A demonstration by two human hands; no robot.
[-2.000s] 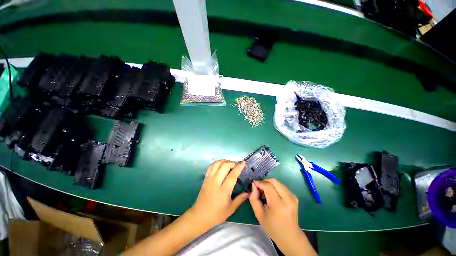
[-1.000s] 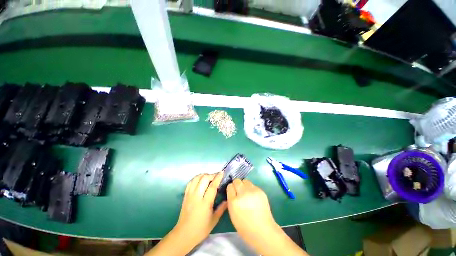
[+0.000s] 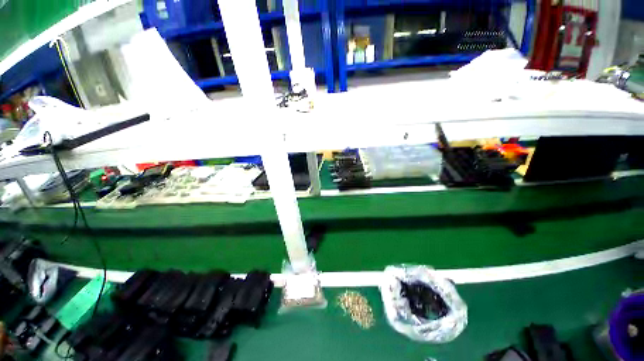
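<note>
No hand shows in this view; the bench front is cut off by the bottom edge. Nearest in front are the open clear plastic bag with small black parts inside, and a loose heap of tiny tan metal parts to its left. The flat zip bag of metal parts, with a white label, lies at the foot of the white-looking post. Stacked black housings stand in rows at the left. Black pieces are partly cut off at the bottom right.
A raised white shelf crosses behind the post. Under it are white trays, black parts and a dark screen. A black cable hangs at the left. A purple basket sits at the right edge. Blue racks stand beyond.
The view has tilted up, so the shelf and racks now show and the bench items sit lower. Both hands, the housing between them and the blue-handled cutters have gone out of view.
</note>
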